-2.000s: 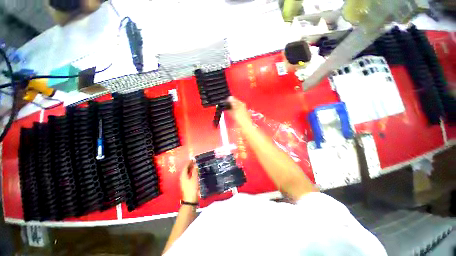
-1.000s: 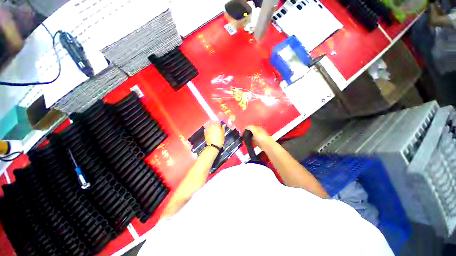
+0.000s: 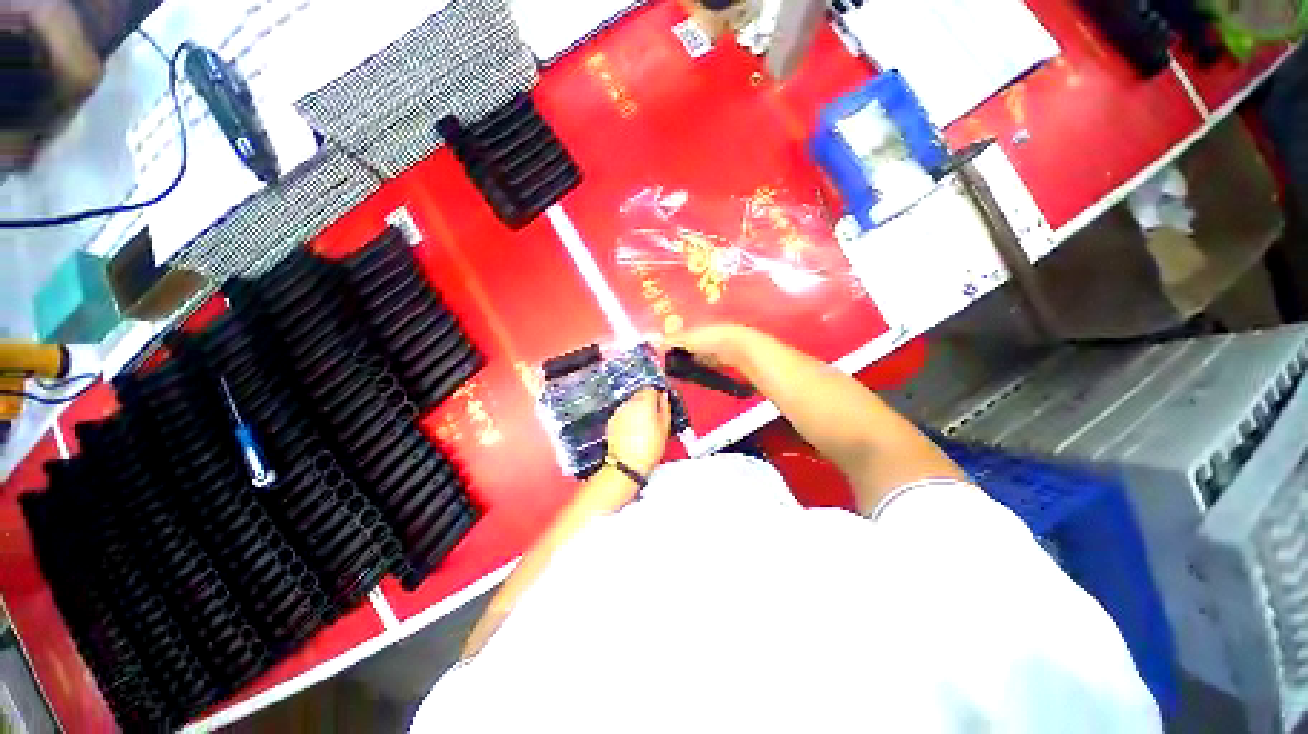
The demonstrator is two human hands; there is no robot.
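Observation:
A flat dark pack of small parts (image 3: 585, 406) with shiny silver-white lines lies on the red sheeting directly in front of me. My left hand (image 3: 640, 430) is on the pack's near right part, fingers bent down onto it; whether it pinches a part cannot be told. My right hand (image 3: 703, 349) holds a long black body (image 3: 713, 376) just right of the pack, its free end pointing down and right. A short row of black bodies (image 3: 514, 158) lies beyond the pack.
A large group of black bodies (image 3: 258, 488) fills the left, with a blue-handled screwdriver (image 3: 254, 456) on it. Crinkled clear film (image 3: 717, 244) lies beyond my right hand. A blue fixture (image 3: 878, 149) stands at right. Ribbed grey-white strips (image 3: 416, 86) line the back. A corded tool (image 3: 230, 112) lies upper left.
My right hand came back from the short row with a black body and now holds it beside the pack. My left hand moved from the pack's left edge onto its right part. The view turned.

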